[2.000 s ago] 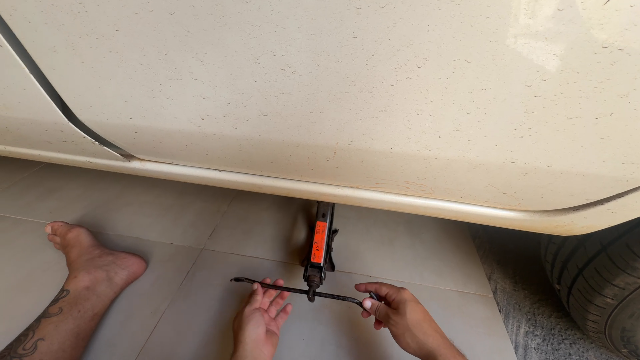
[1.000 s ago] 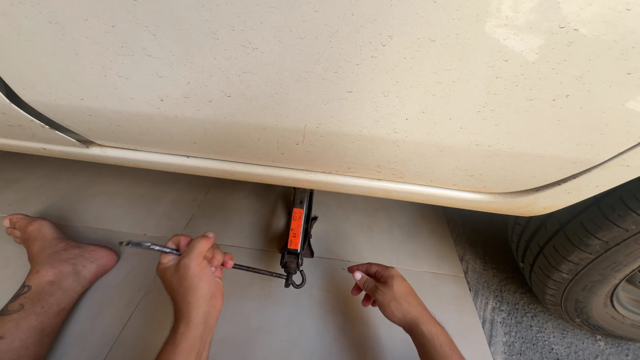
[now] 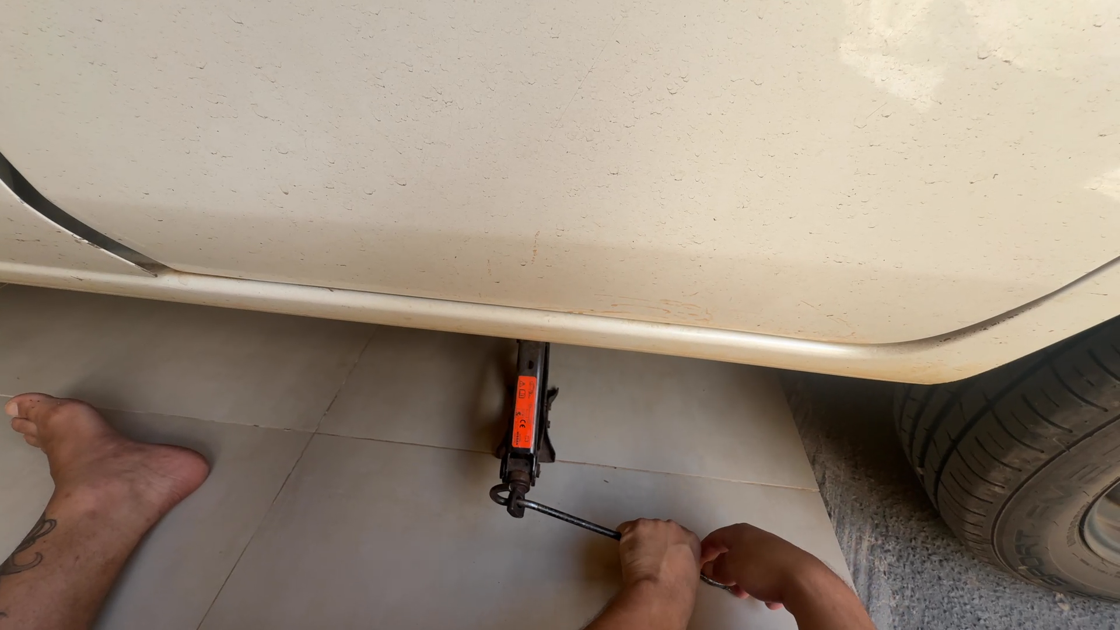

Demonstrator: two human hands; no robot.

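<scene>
A black scissor jack [image 3: 527, 411] with an orange label stands on the tiles beneath the car's sill. Through the eye at its near end passes the hooked tip of a metal crank rod [image 3: 573, 520], which runs out to the right. My left hand [image 3: 658, 553] is closed around the rod's middle. Just right of it, my right hand [image 3: 752, 564] is at the rod's far end, fingers curled about it; its fingertips are partly hidden.
A dusty cream car door [image 3: 542, 175] and its sill [image 3: 420, 310] span the view above the jack. A tyre [image 3: 989, 472] stands at the right, over rough concrete [image 3: 901, 560]. A bare foot [image 3: 114, 464] rests on the floor tiles [image 3: 376, 542] at left.
The rod has swung from the left of the jack's eye to the right. My left hand has moved right with it, and my right hand, off the rod a second ago, is now at its end.
</scene>
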